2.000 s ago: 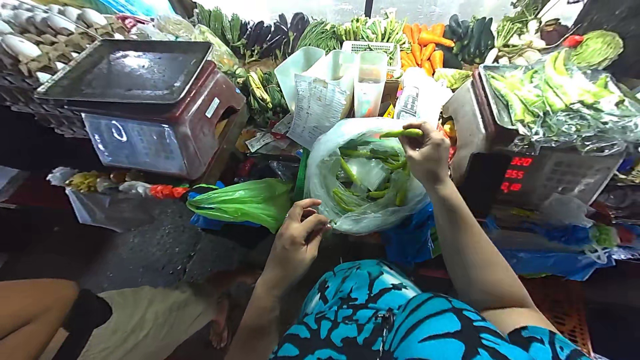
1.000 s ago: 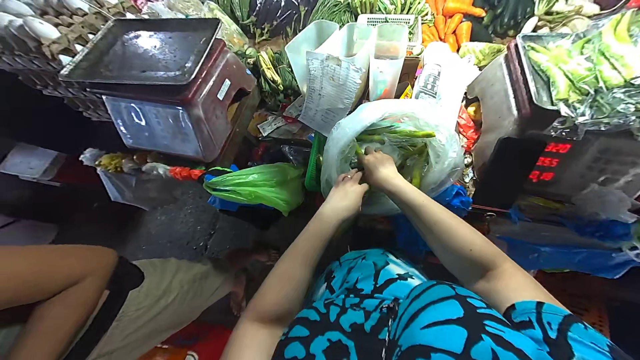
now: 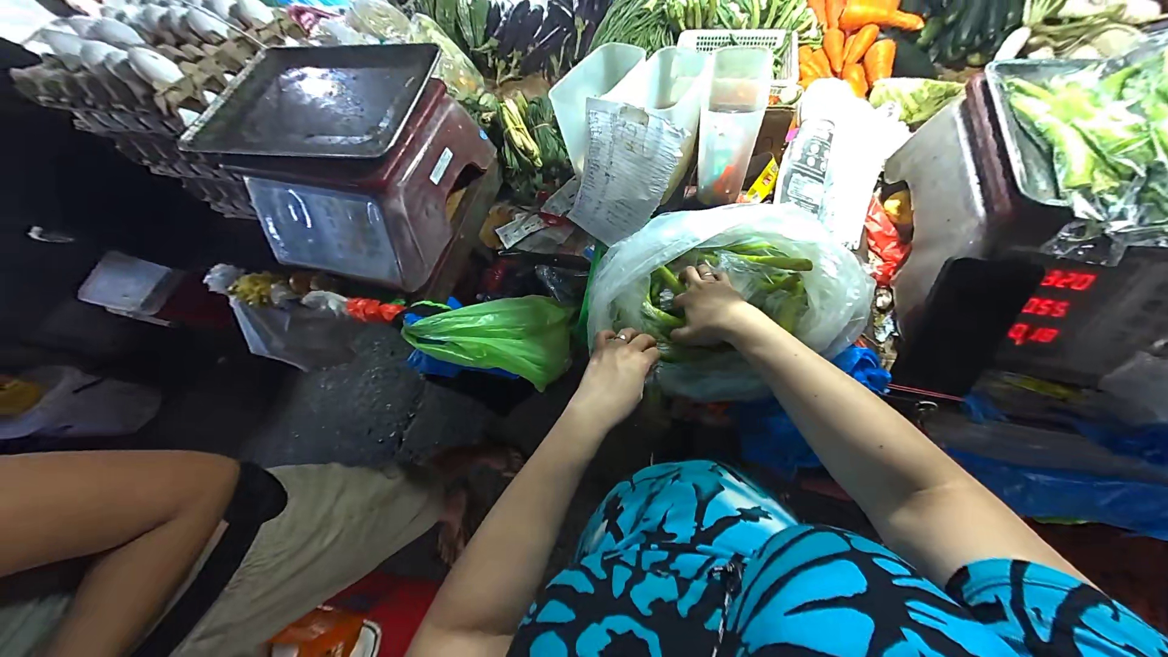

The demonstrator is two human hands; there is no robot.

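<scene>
An opened clear plastic bag (image 3: 821, 265) stands before me, holding long green vegetables, perhaps chili peppers (image 3: 771, 263). My right hand (image 3: 712, 306) reaches inside it, fingers down among the green vegetables; whether it grips one is hidden. At the bag's near left rim, my left hand (image 3: 620, 365) has bent fingers touching the plastic; its grip is unclear. Just left of the bag lies a knotted green plastic bag (image 3: 497, 338).
Two weighing scales flank the bag: one with a metal tray (image 3: 319, 100), another bearing bagged green vegetables (image 3: 1086, 137). Plastic containers (image 3: 735, 119), carrots (image 3: 858, 50) and egg trays (image 3: 137, 68) stand behind. A person's bent leg (image 3: 109, 502) is at lower left.
Two seconds ago my right hand held a green pepper-like vegetable above the bag's far right side; it has moved down and left into the bag. My left hand has come to the near left rim.
</scene>
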